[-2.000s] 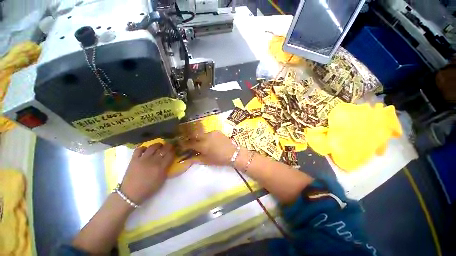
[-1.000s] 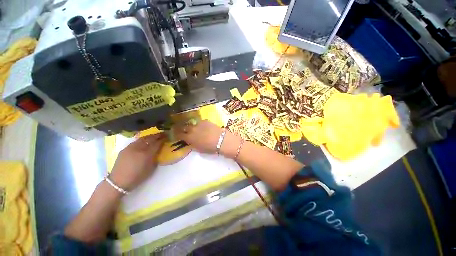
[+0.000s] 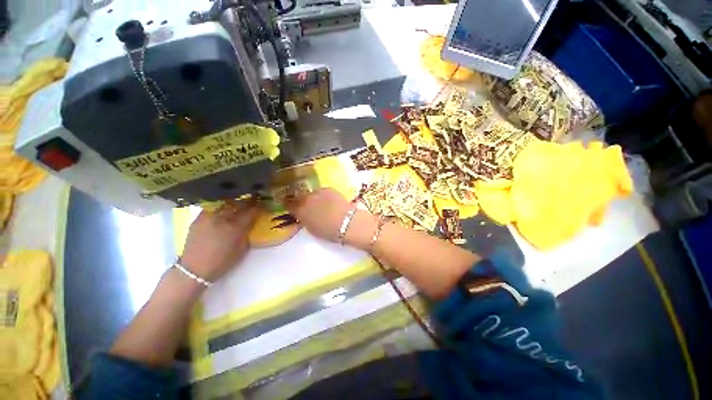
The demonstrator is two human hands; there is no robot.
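A yellow fabric panel [image 3: 269, 233] lies under the head of the white sewing machine [image 3: 168, 101], partly hidden by my hands. My left hand [image 3: 218, 238] lies on its left side, fingertips hidden under the machine head. My right hand [image 3: 322, 215] is at its right side and holds dark thread snips [image 3: 284, 221], points over the panel. A greenish label clamp [image 3: 290, 192] shows just behind my right fingers. Whether a label is under it I cannot tell. The white template [image 3: 289, 269] with yellow tape edges lies under the panel.
Loose woven labels [image 3: 461, 156] are heaped right of the machine, with a plastic bag of labels [image 3: 550, 105] behind. A yellow fabric pile [image 3: 566, 195] is at the right. Labelled panels [image 3: 27, 312] are stacked at the left. A screen [image 3: 500, 31] and a blue bin [image 3: 601, 66] stand upper right.
The panel and both hands have moved slightly further in under the machine head since two seconds ago. The snips stay in my right hand. The view has shifted a little.
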